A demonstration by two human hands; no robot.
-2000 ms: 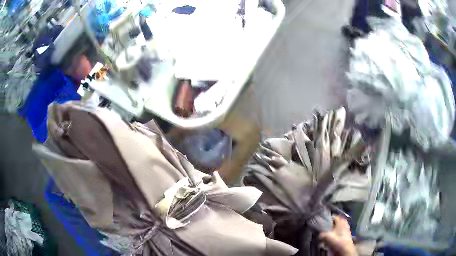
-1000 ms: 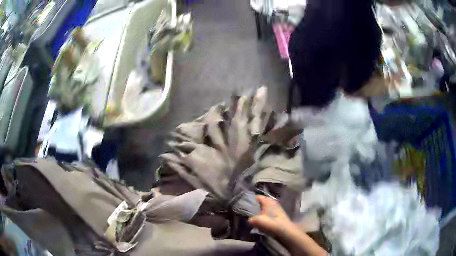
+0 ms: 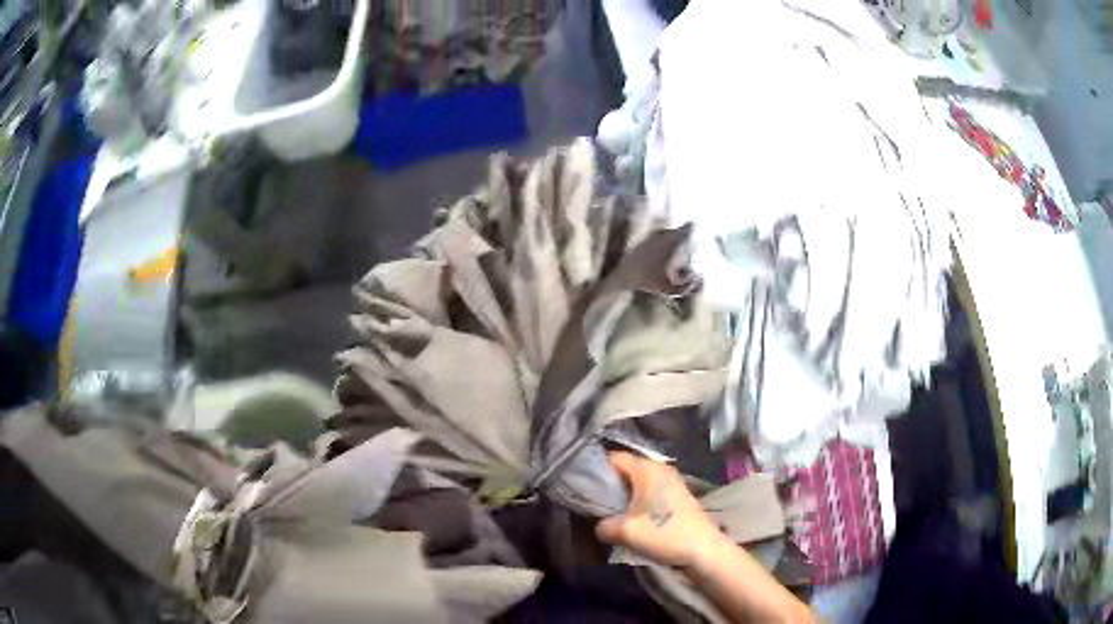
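My right hand (image 3: 659, 510) is closed around the gathered middle of a taupe cloth bundle (image 3: 470, 366) in the centre of the view. The bundle's edges fan out upward and to the left like petals. A second taupe bundle (image 3: 330, 567) lies at the lower left, also gathered, with a pale tie or cloth end (image 3: 195, 536) at its middle. It partly overlaps the lower side of the first bundle. My left hand is not in view; whether the second bundle hides it cannot be told.
A large white cloth pile (image 3: 793, 183) hangs at the upper right beside a white table (image 3: 1037, 280). Magenta patterned cloth (image 3: 840, 512) is below it. A pale tub (image 3: 320, 122), a blue sheet (image 3: 446, 124) and dark cloth (image 3: 275, 268) are at the upper left.
The surroundings have shifted as the view moved along the floor; the white pile and table now show at right. The hand-held bundle has moved left in view, still gripped.
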